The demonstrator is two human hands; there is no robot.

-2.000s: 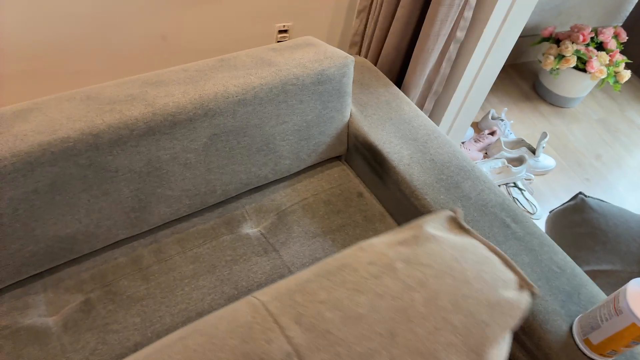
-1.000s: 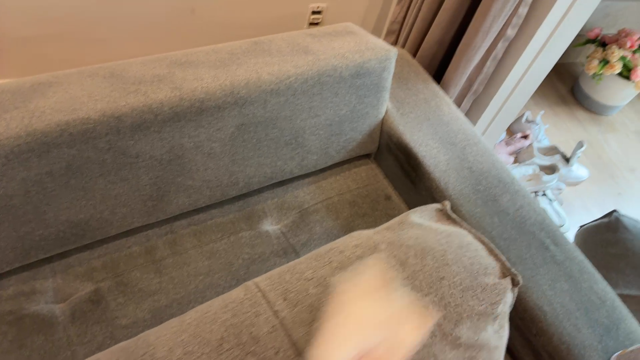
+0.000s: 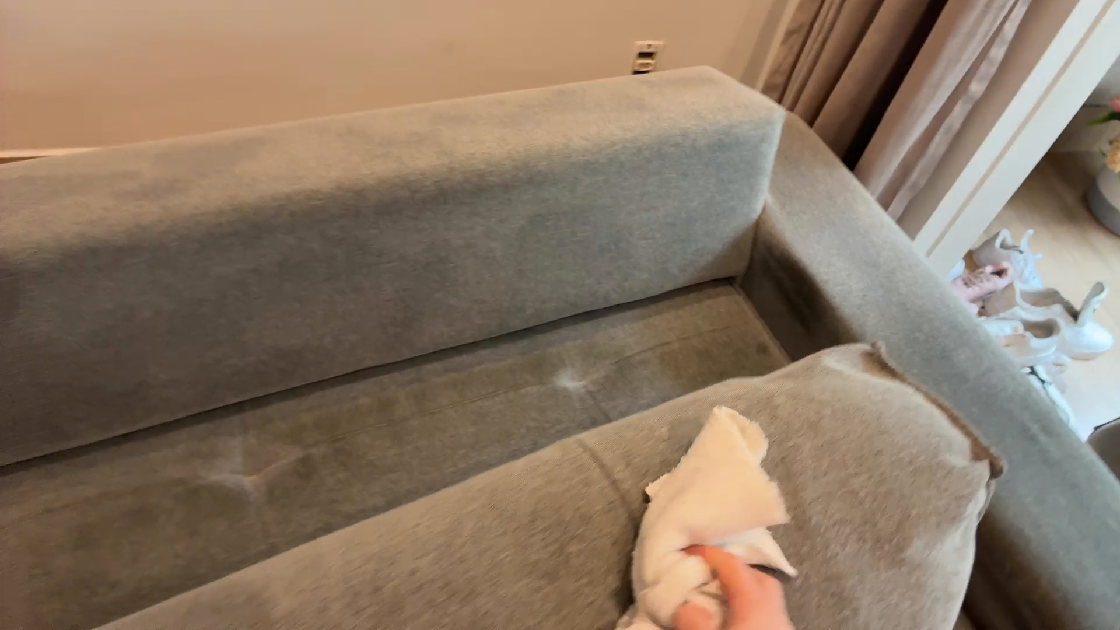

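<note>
At the bottom, right of centre, my right hand (image 3: 744,595) grips a bunched cream cloth (image 3: 717,490). The cloth lies against the top of a large grey-brown fabric cushion (image 3: 490,534), near its right end. Behind that cushion are the tufted seat (image 3: 420,420) and the straight backrest (image 3: 394,227) of a grey upholstered sofa. My left hand is out of view. The lower part of the cushion is cut off by the frame.
The sofa's armrest (image 3: 910,280) runs down the right side. Beyond it, white and pink shoes (image 3: 1050,324) stand on the pale floor beside a flower pot (image 3: 1107,197). A brown curtain (image 3: 884,79) hangs by a white frame, and a socket (image 3: 647,57) is on the wall.
My right hand, absent two seconds ago and blurred over the cushion one second ago, now shows clearly with the cloth. The view has shifted, and the container at the right edge has left it.
</note>
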